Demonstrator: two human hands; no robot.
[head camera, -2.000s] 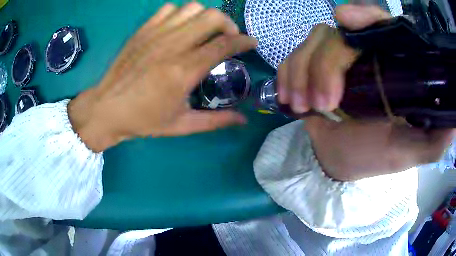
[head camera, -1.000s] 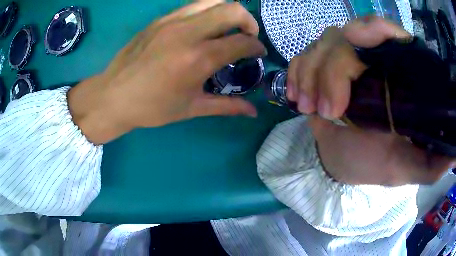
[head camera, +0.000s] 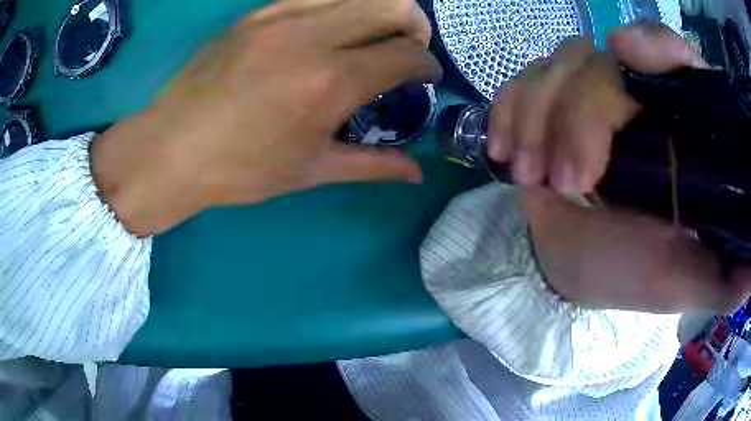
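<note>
My left hand (head camera: 272, 107) is curved around a round watch body (head camera: 394, 115), thumb below it and fingers above. The watch has a dark glass face with a pale patch near its lower edge; its left part is hidden by the hand. My right hand (head camera: 560, 123) grips the electric screwdriver (head camera: 708, 164), a thick dark maroon-black handle with a thin tan loop around it. Its clear and silver nose (head camera: 469, 134) points left at the watch's right edge, very close to it. The bit tip and any screw cannot be made out.
The round screw plate (head camera: 510, 37) with many small holes lies beyond the nose. Several watch bodies (head camera: 88, 37) lie on the green mat (head camera: 288, 271) at the left. Clear plastic (head camera: 646, 11) and dark things are at the upper right. The mat's curved front edge runs before my lap.
The view has shifted slightly, with the left watches nearer the rim. The watch and screwdriver nose sit higher and further right than two seconds ago. Both hands keep their holds.
</note>
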